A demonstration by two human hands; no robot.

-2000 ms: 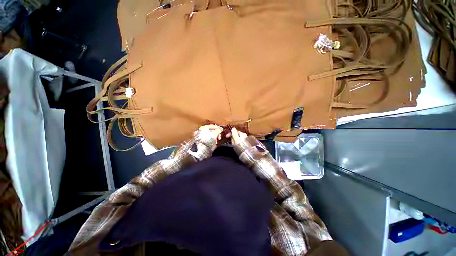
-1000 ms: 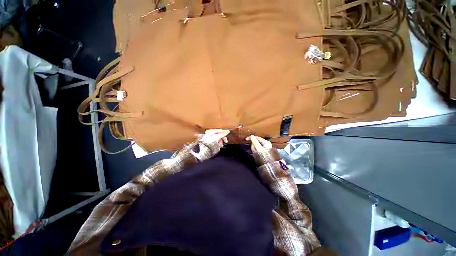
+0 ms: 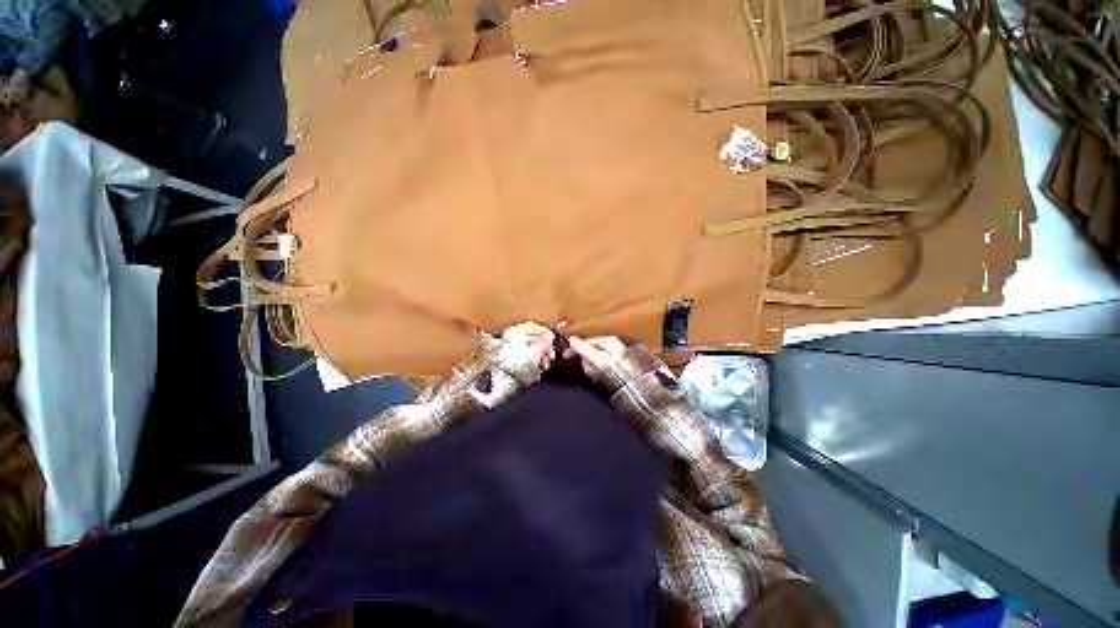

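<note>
A large tan tote bag body (image 3: 516,209) lies flat on top of a stack, its near edge at my waist. My left hand (image 3: 531,344) and my right hand (image 3: 596,353) are close together at the middle of that edge. Both pinch a small dark brown closure tab (image 3: 564,348), mostly hidden by my fingers. A dark label (image 3: 677,324) lies near the edge to the right. Tan handles loop out at the left (image 3: 264,264) and right (image 3: 909,135) sides. A crumpled white wrap (image 3: 742,150) sits near the right handle ends. I cannot make out a tool.
A clear plastic box (image 3: 733,411) is at the near table edge. Grey metal drawers (image 3: 958,417) stand at right, with a blue item (image 3: 958,610) in an open one. A white-covered metal-frame rack (image 3: 92,331) is at left. More brown pieces (image 3: 1087,184) lie at far right.
The bag has shifted left and slightly down in view. My hands drew apart along the edge, then came back together at the tab.
</note>
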